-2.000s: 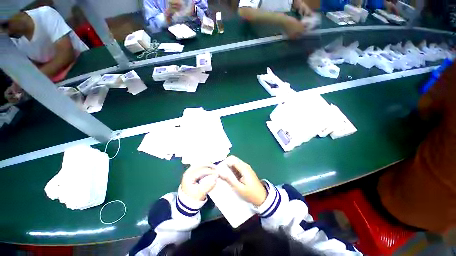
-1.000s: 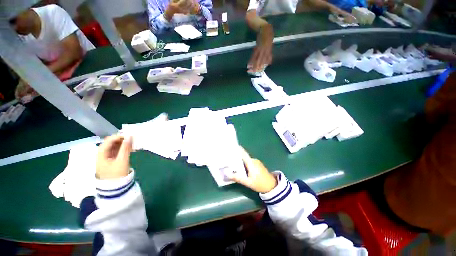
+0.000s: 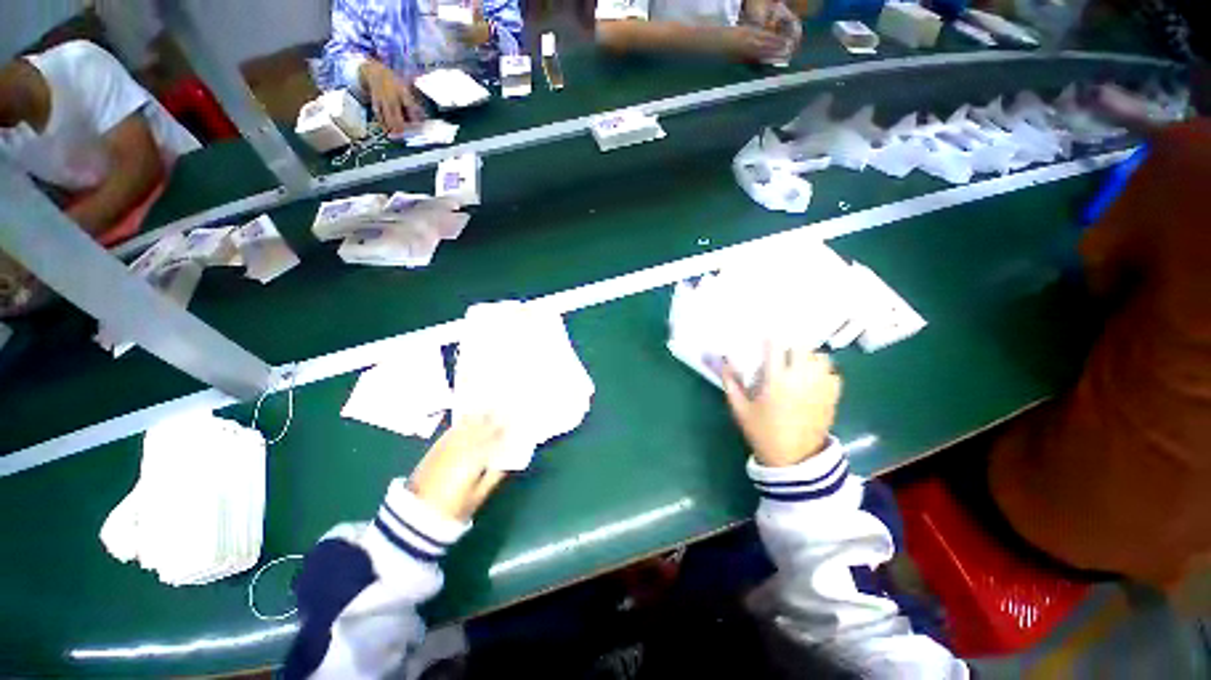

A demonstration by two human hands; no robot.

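Note:
A loose pile of white card sheets [image 3: 521, 365] lies in front of me, with more sheets [image 3: 403, 388] fanned at its left. My left hand [image 3: 458, 462] is at the pile's near edge, fingertips on the sheets; whether it grips one is unclear. My right hand [image 3: 786, 405] is at the near edge of the pile of folded white cards [image 3: 797, 299] to the right, thumb and fingers apart on it; whether it holds a card is unclear. A thick stack of white blanks [image 3: 199, 498] stands at far left.
Pale rubber loops [image 3: 275, 589] lie beside the stack. A pale rail [image 3: 611, 287] and grey frame post [image 3: 219, 359] stand beyond. The belt carries printed packs [image 3: 392, 226] and clear-bagged packs [image 3: 916, 146]. People sit opposite; a person in orange-brown [image 3: 1129, 399] is close right, near a red stool [image 3: 983, 571].
My left hand has moved right from the fanned sheets to the main pile. My right hand, earlier on a printed folded card, has moved right to the folded pile. The white pack near the rail is gone.

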